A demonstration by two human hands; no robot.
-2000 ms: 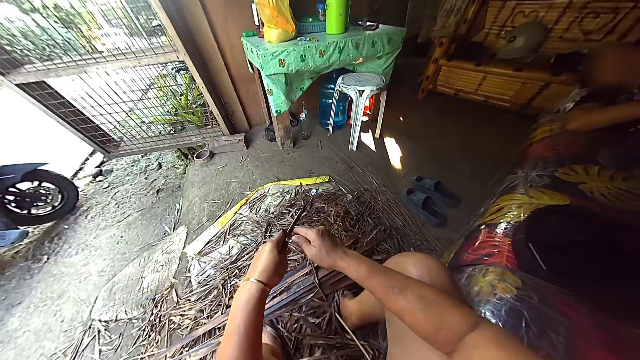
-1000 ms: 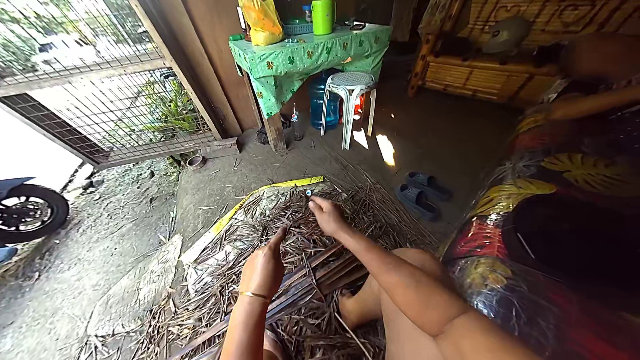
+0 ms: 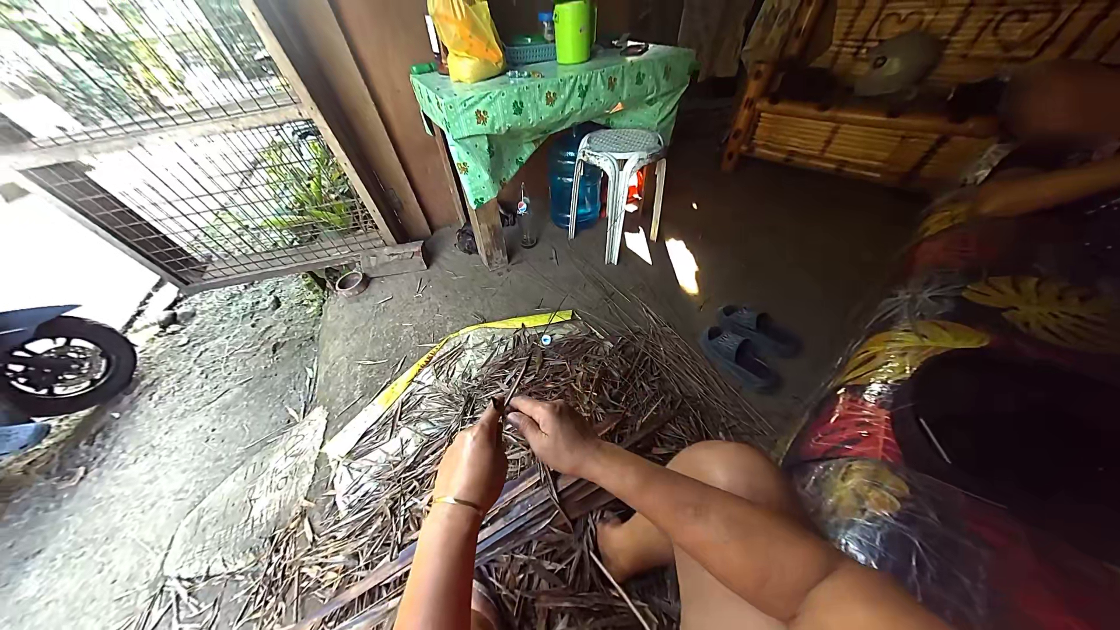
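My left hand (image 3: 477,459), with a thin bracelet at the wrist, pinches a dark strip of dried leaf between thumb and fingers. Close beside it on the right, my right hand (image 3: 553,430) has its fingers bent at the same strip; the fingertips almost meet. Below and around both hands spreads a heap of dried brown leaf strips (image 3: 595,376), partly on a pale sack with a yellow edge (image 3: 411,372). Longer dried leaf stalks (image 3: 516,516) lie across the heap near my bent legs. A small round white and blue thing (image 3: 547,339) rests on the far part of the heap.
Ahead stand a table with a green cloth (image 3: 560,96) and a white plastic stool (image 3: 621,144). Dark slippers (image 3: 739,350) lie right of the heap. A seat in plastic-covered patterned cloth (image 3: 857,429) is at the right, with another person's arm (image 3: 1050,188) beyond. A wire-mesh gate (image 3: 245,192) stands left.
One second ago my right hand was farther forward, apart from my left hand. It has come back beside the left, much as the two were held two seconds ago.
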